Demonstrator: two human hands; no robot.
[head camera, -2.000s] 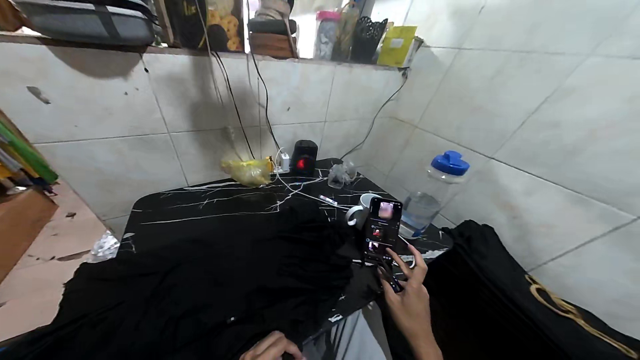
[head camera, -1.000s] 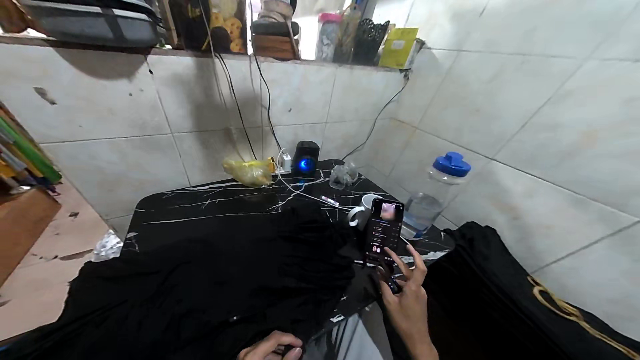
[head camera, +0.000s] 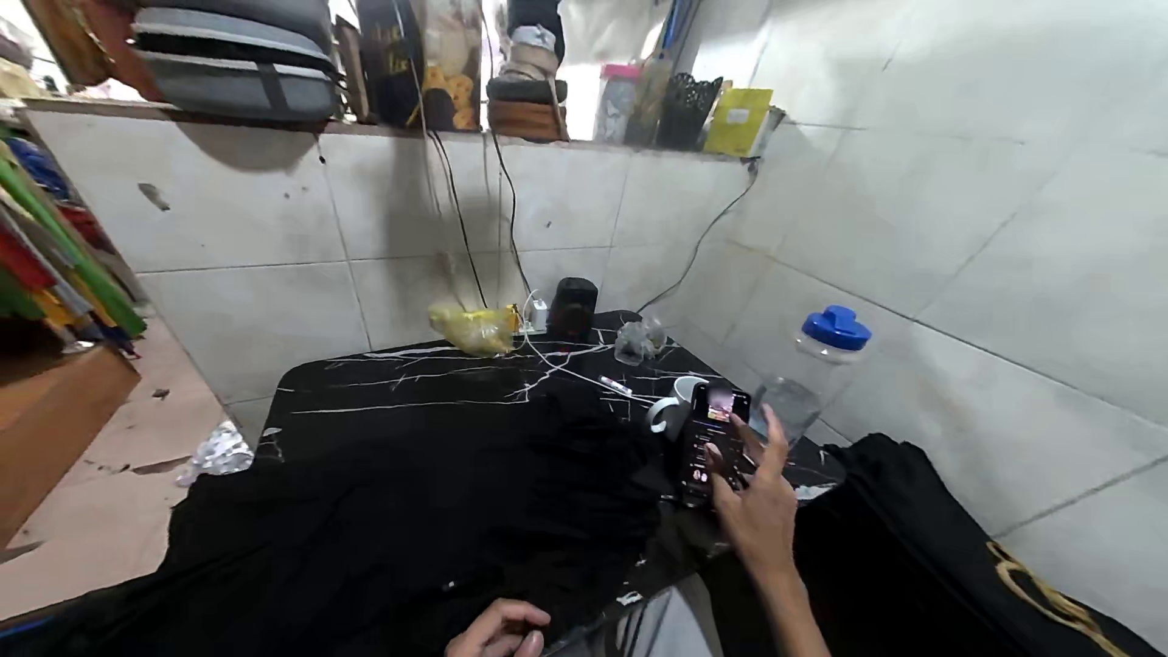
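A lit smartphone leans upright against a white mug on the black, white-veined table. My right hand is over the phone, fingers apart, with fingertips at its screen. Low in the view, my left hand has its fingers loosely curled at the edge of a black cloth; whether it grips anything cannot be made out. The black cloth spreads over the near part of the table.
A clear bottle with a blue lid stands behind the phone. Further back are a yellow plastic bag, a black speaker, a crumpled clear bag and a white cable. More black fabric lies at the right. Tiled walls enclose the corner.
My right hand has moved up the phone, its fingers now nearer the top of the screen. The speaker's light, red and then blue earlier, is no longer bright.
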